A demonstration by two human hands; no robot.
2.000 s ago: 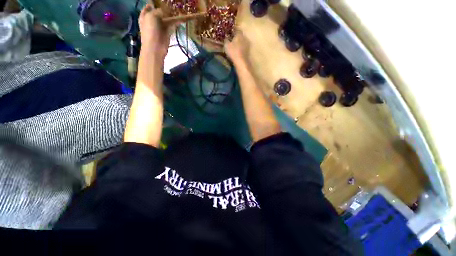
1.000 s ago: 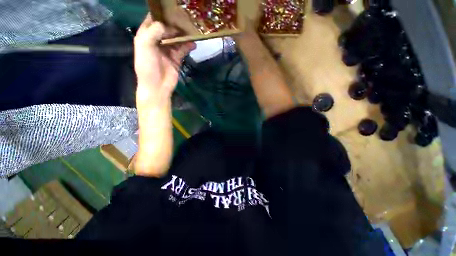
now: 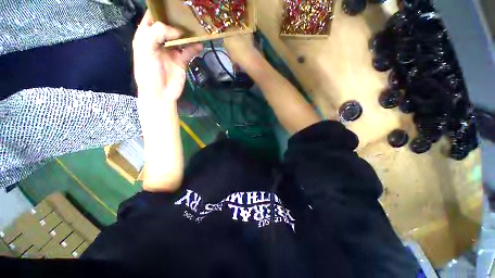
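A shallow cardboard tray [image 3: 209, 38] with red wire leads [image 3: 223, 13] is at the top of the view, cut off by the edge. My bare left hand [image 3: 163, 59] grips its near left corner, thumb below the rim. My bare right hand [image 3: 241, 50] is at the tray's near right side; its fingers are hidden behind or under the tray, so its grip cannot be told. A second tray of red leads [image 3: 306, 19] sits on the cardboard-covered bench to the right, apart from my hands.
Black round housings [image 3: 423, 81] are heaped at the right of the bench [image 3: 325, 70], with several loose discs nearby. Dark cables and a pale round object [image 3: 218, 61] lie below the tray. A person's grey sleeve [image 3: 70, 125] is close at left. Cartons [image 3: 51, 228] stand on the floor.
The view has shifted, showing more floor and the second tray more fully. My left hand still holds the first tray. My right hand has moved left from between the trays since one second ago.
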